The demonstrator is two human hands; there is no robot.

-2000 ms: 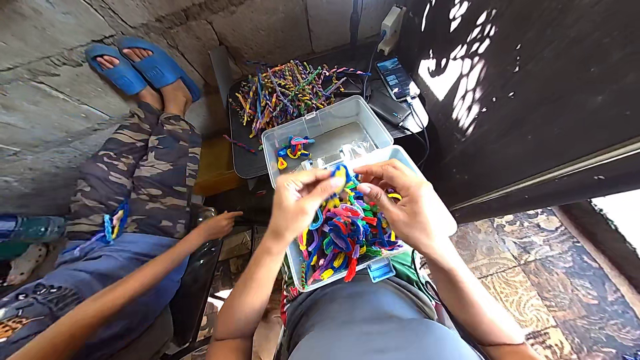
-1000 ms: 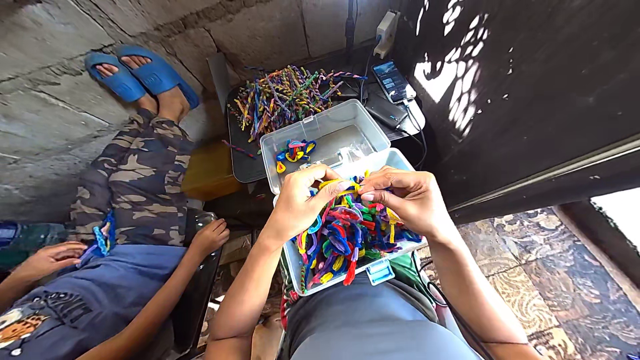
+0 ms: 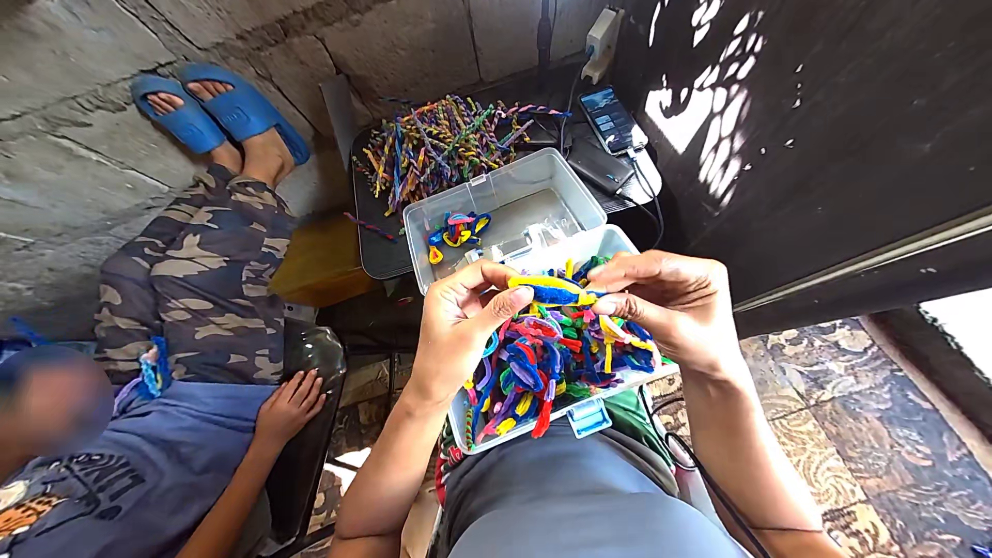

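Observation:
A yellow and blue pipe-cleaner piece (image 3: pixel 554 294) is stretched between both hands, above a plastic box. Thumb and finger of my left hand (image 3: pixel 473 325) pinch its left end, and those of my right hand (image 3: pixel 670 306) pinch its twisted right end. Many bent, multicoloured pipe-cleaner pieces (image 3: pixel 527 372) fill the clear box (image 3: pixel 488 443) on my lap. Its open lid (image 3: pixel 585 194) lies beyond, holding a few looped pieces (image 3: pixel 461 230) and small clear plastic items.
Behind the lid, a pile of twisted pipe cleaners (image 3: pixel 442 147) lies on a black stool (image 3: pixel 376 252), beside a plugged-in phone (image 3: pixel 608 120) and a black power bank (image 3: pixel 601 169). Another person (image 3: pixel 170 434) sits at the left, a hand on a dark chair. A dark panel stands at right.
My hands have drawn slightly apart, and the yellow and blue piece now shows lengthwise between them. The other person's near arm has drawn back from where it reached two seconds ago.

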